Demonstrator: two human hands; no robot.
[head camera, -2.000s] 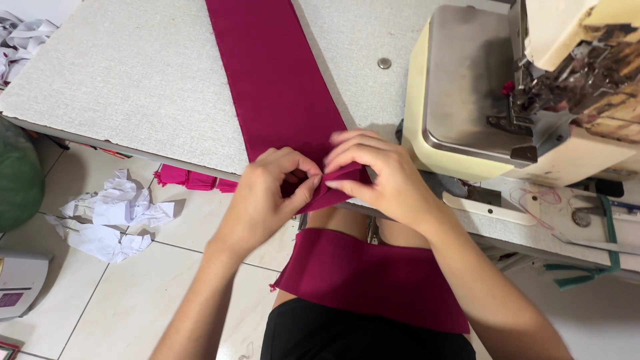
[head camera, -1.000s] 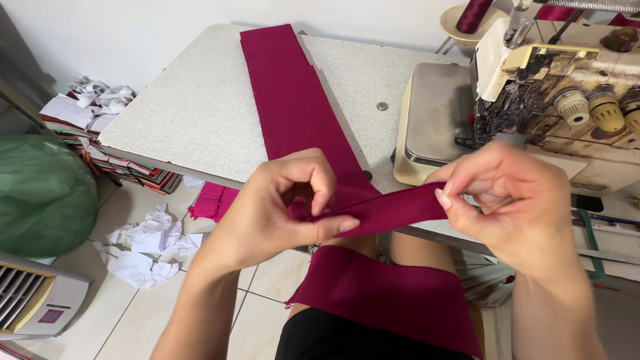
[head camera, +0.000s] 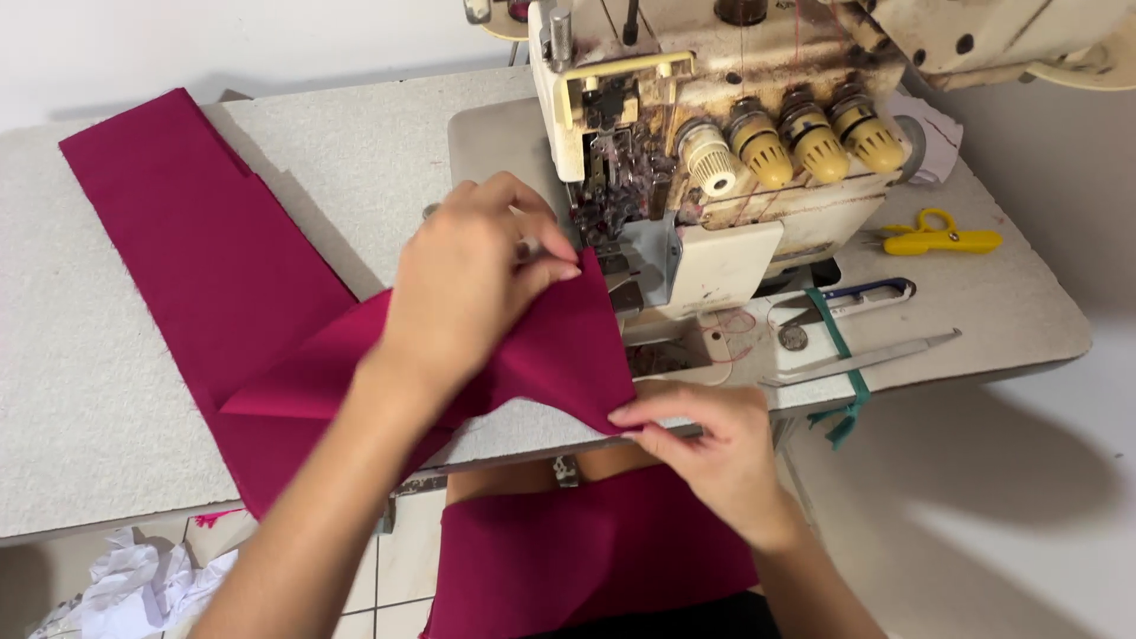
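Observation:
A long magenta fabric strip (head camera: 213, 248) lies over the table, its near end raised and turned toward the overlock sewing machine (head camera: 710, 177). Between thumb and fingers my left hand (head camera: 470, 275) pinches the upper corner of that end, close beside the presser foot area. The lower corner is pinched by my right hand (head camera: 710, 444) near the table's front edge. The end edge stretches between both hands, just left of the machine's open lower cover. Another magenta fabric piece (head camera: 595, 550) lies across my lap.
Yellow thread snips (head camera: 945, 240), blue-handled snips (head camera: 852, 297), metal tweezers (head camera: 870, 358) and a small round metal disc (head camera: 792, 337) lie on the table (head camera: 1038, 302) right of the machine. A green band (head camera: 839, 342) crosses the table edge. White scraps (head camera: 133, 577) are on the floor.
Both hands have moved to the machine with the fabric end, which was held in front of my lap. The view has shifted toward the machine.

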